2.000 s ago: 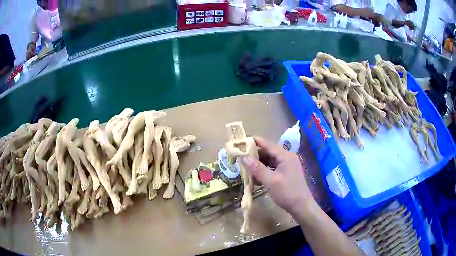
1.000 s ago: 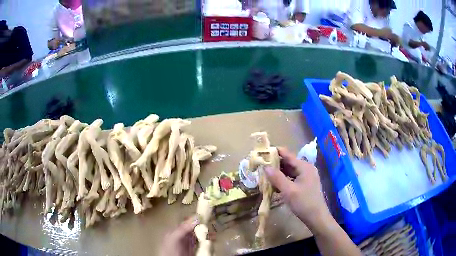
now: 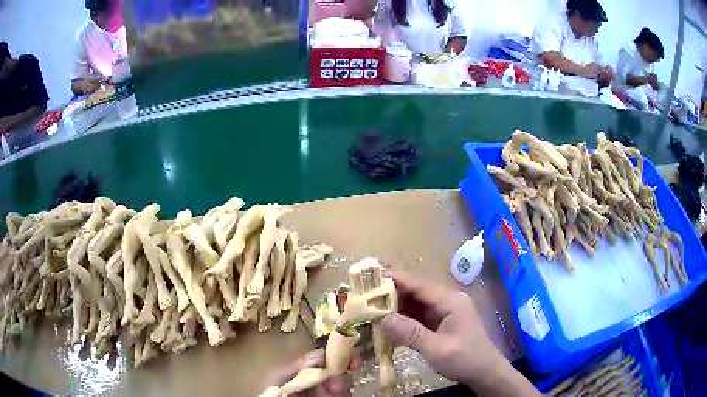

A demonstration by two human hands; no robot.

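Note:
A tan lower body [image 3: 367, 298] with a blocky hip end on top is held over the bench. My right hand [image 3: 434, 326] grips it at the hip side, with one leg hanging down below. My left hand [image 3: 329, 376] is low at the frame's bottom edge, partly hidden, and holds a bent tan figure leg [image 3: 338, 353]. That leg's upper end meets the lower body at the hip; whether it is joined cannot be told. The yellowish block [image 3: 326, 316] is mostly hidden behind them.
A heap of tan legs [image 3: 178, 271] lies at left. A white squeeze bottle [image 3: 468, 258] stands beside the raised blue tray [image 3: 546, 326], which holds more legs. A dark bundle [image 3: 382, 155] lies on the green surface [image 3: 256, 147]. Several people sit beyond it.
My left hand came into view from below with a leg and brought it up to the lower body in my right hand. The lower body moved lower and closer, covering more of the block.

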